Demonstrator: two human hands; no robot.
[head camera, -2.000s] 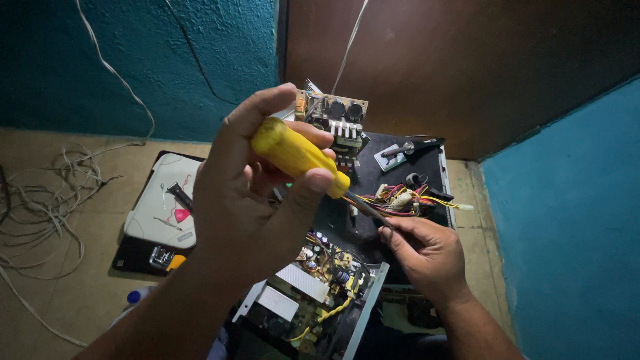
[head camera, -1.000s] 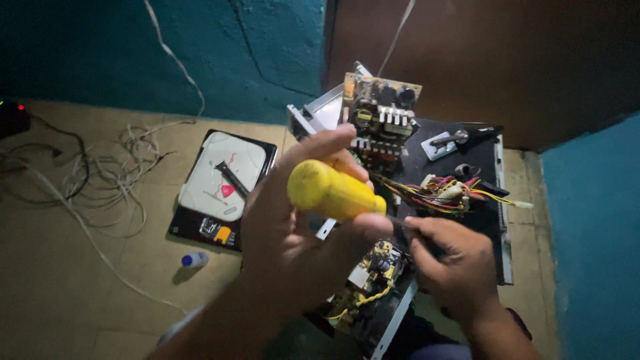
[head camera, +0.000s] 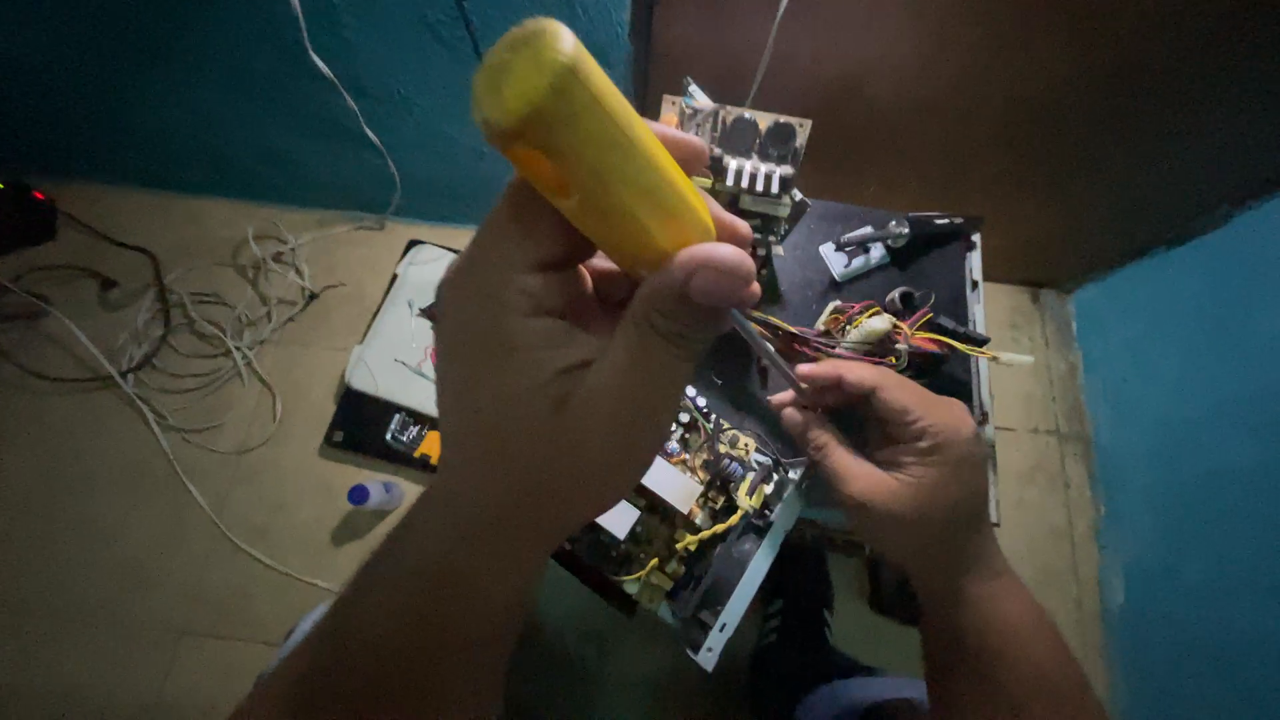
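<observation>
My left hand (head camera: 590, 330) grips the yellow handle of a screwdriver (head camera: 600, 150), raised close to the camera. Its metal shaft slants down to the right, where the fingertips of my right hand (head camera: 890, 450) pinch it near the lower end; the tip is hidden. Below the hands lies an opened power supply unit (head camera: 700, 510) with a circuit board, twisted yellow wires and a metal edge. Behind my left fingers stands another circuit board (head camera: 760, 150) with capacitors and heat sinks. A bundle of coloured wires with connectors (head camera: 870, 330) rests on a black panel (head camera: 830, 230).
A small white object (head camera: 855, 258) with a dark tool on it lies on the panel. At the left are a white and black case (head camera: 385, 350), a blue-capped bottle (head camera: 375, 494) and tangled cables (head camera: 220, 340) on the tiled floor. Blue walls stand at both sides.
The screwdriver's handle has risen and now stands steeper and nearer the camera. Both hands still hold the screwdriver. The view has shifted.
</observation>
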